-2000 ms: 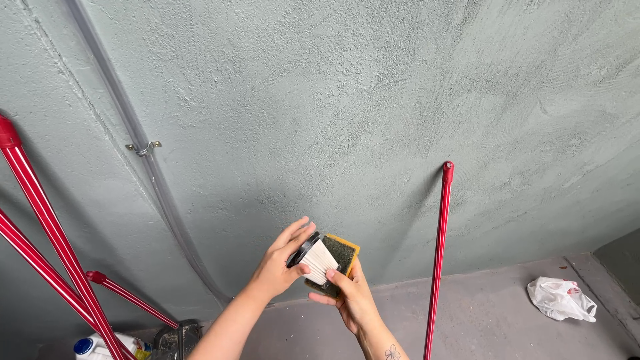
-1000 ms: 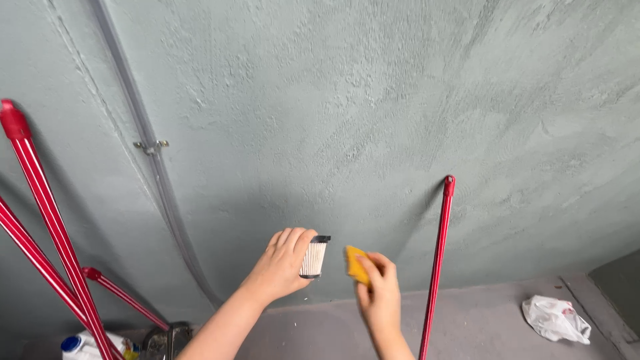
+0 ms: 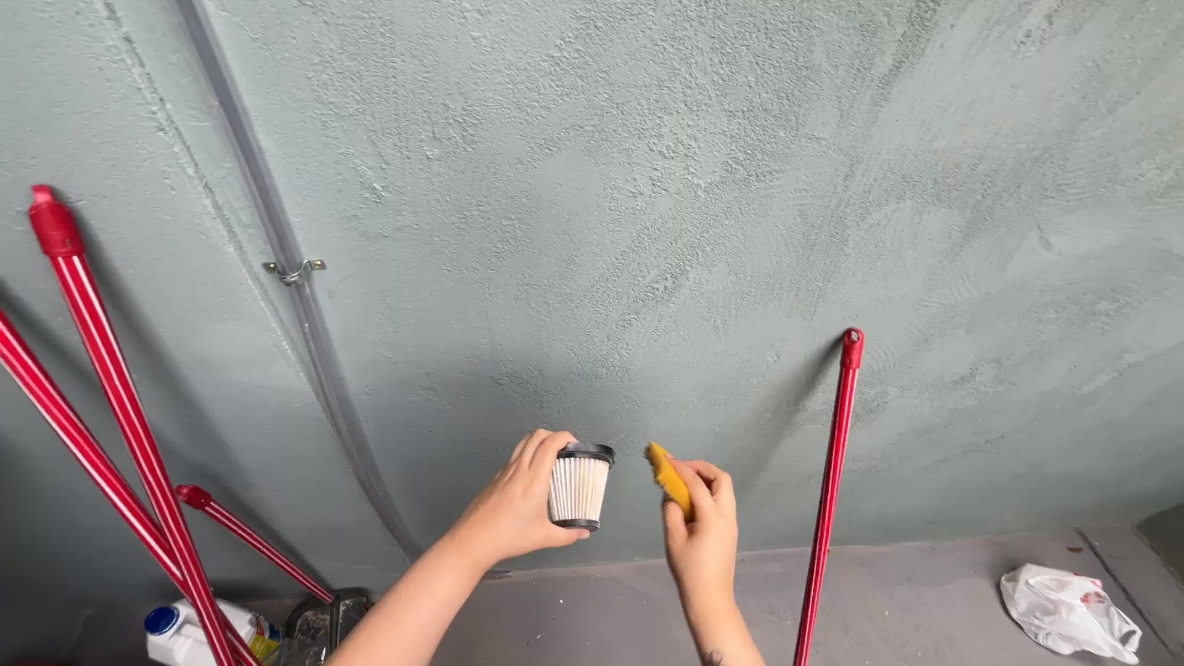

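My left hand point(image 3: 523, 499) grips a pleated cartridge filter point(image 3: 580, 487) with black end rims, fingers over its top rim and thumb under the lower one. The white pleats face the camera. To its right, my right hand point(image 3: 705, 518) pinches a yellow sponge point(image 3: 670, 478) between thumb and fingers, seen nearly edge-on. A gap separates sponge and filter. The sponge's other face is hidden.
Red striped poles point(image 3: 106, 361) lean at the left, another red pole point(image 3: 832, 481) at the right. A white jug point(image 3: 191, 638) with a blue cap and a dustpan point(image 3: 330, 622) stand lower left; a plastic bag point(image 3: 1064, 610) lies on the floor. A pipe point(image 3: 277, 213) runs down the wall.
Two seconds ago both hands were together, with the sponge's dark green face against the filter. My right hand has moved away to the right with the sponge, and its yellow side now shows.
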